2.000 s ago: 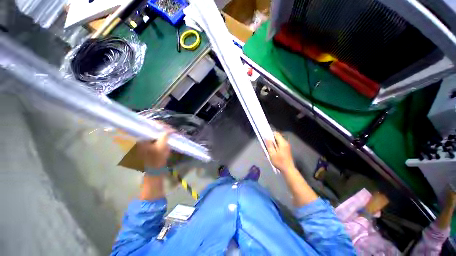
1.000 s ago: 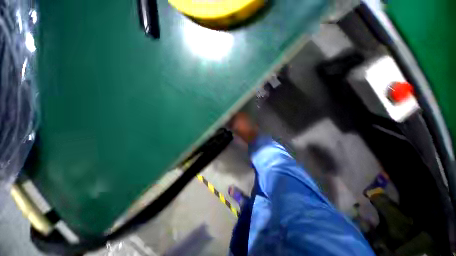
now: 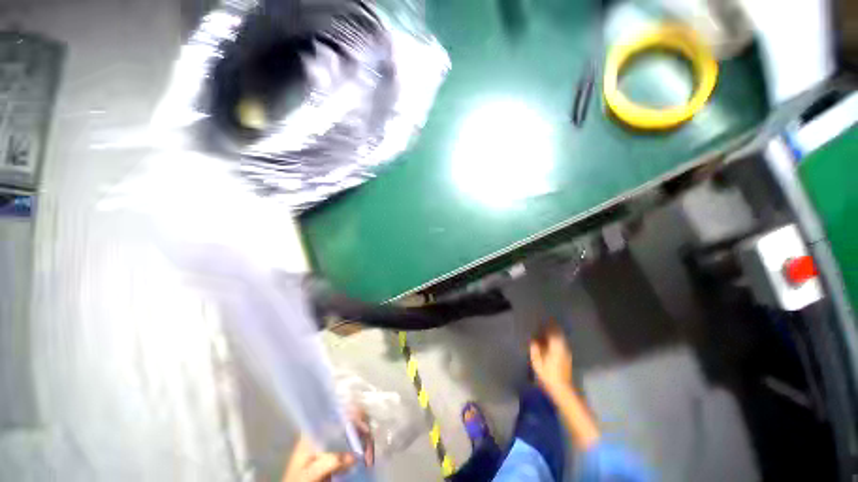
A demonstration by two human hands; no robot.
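A long white trim strip (image 3: pixel 273 329), seemingly in clear plastic film, runs from the lower left up toward the left side; its upper part is blurred and washed out. My left hand (image 3: pixel 329 459) is at the bottom edge, partly cut off, with its fingers closed around the strip's near end. My right hand (image 3: pixel 553 362) is low in the middle, below the table's edge. It is blurred, with nothing visible in it and its fingers slightly apart.
A green side table (image 3: pixel 395 254) carries a bagged black cable coil (image 3: pixel 310 104), a yellow ring of tape (image 3: pixel 616 89) and a dark pen-like item (image 3: pixel 583 94). A red emergency button (image 3: pixel 800 270) is at the right. Yellow-black tape (image 3: pixel 421 391) marks the floor.
Two seconds ago each hand held a strip; my right hand now holds none. The view has turned left since one second ago, and my left hand and its strip are back in view.
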